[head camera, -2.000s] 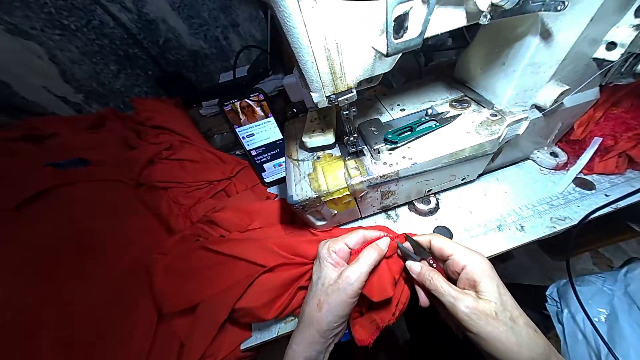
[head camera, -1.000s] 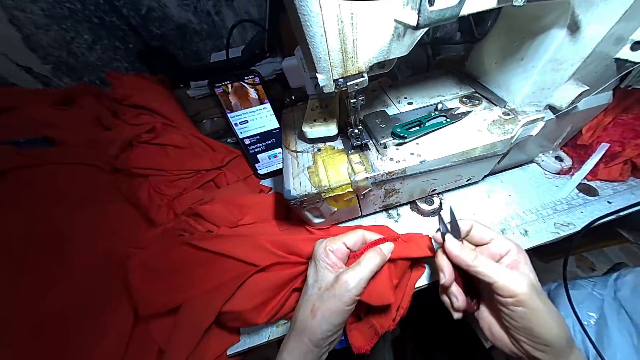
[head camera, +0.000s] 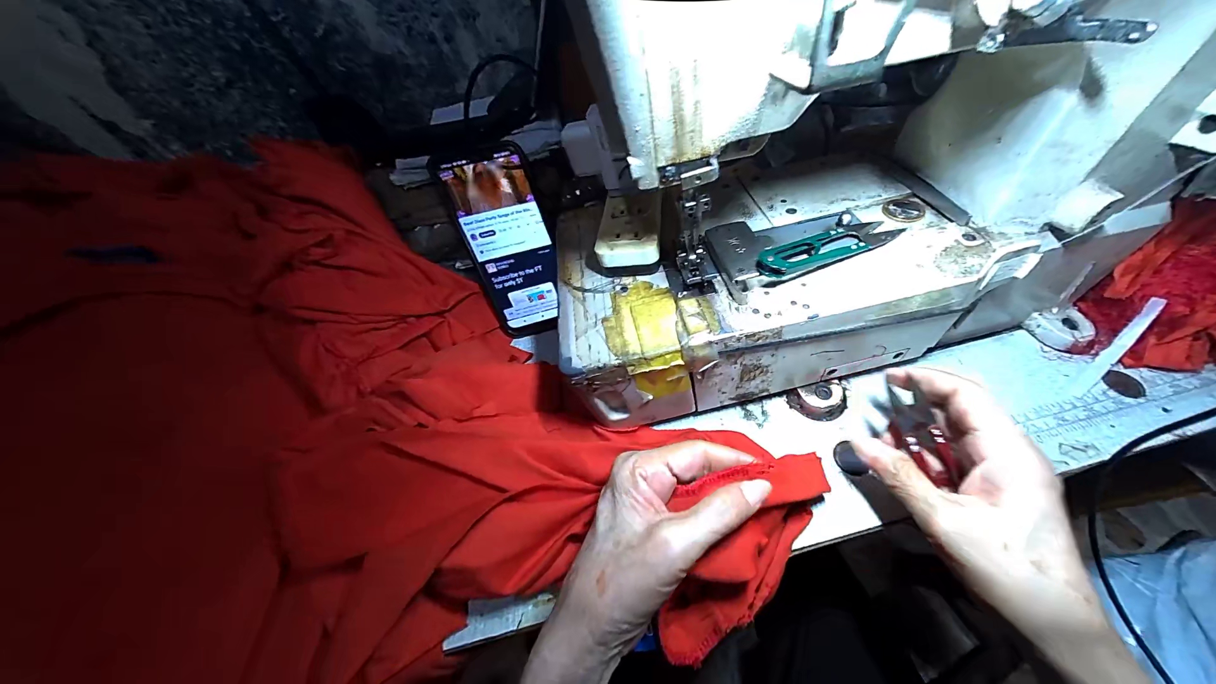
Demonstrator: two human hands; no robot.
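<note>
Red fabric (head camera: 427, 475) spreads over the left side and reaches the front table edge. My left hand (head camera: 665, 532) pinches its stitched edge between thumb and fingers, with a short flap sticking out to the right. To the right of that flap, apart from the cloth, my right hand (head camera: 969, 475) holds red-handled thread snips (head camera: 923, 432), blades pointing up. Behind both hands stands a white industrial sewing machine (head camera: 750, 351), its presser foot (head camera: 695, 266) above the bed. Green-handled thread snips (head camera: 817, 253) lie on the machine bed.
A lit smartphone (head camera: 499, 237) leans left of the machine. Yellow tape (head camera: 648, 328) covers part of the bed's corner. A dark round disc (head camera: 850, 459) lies near my right hand. At the right are more red cloth (head camera: 1178, 294), a black cable (head camera: 1094, 503) and light blue fabric (head camera: 1164, 598).
My right hand with the red-handled snips, at the cloth's edge two seconds ago, has moved right, away from it. My left hand keeps its pinch on the red fabric.
</note>
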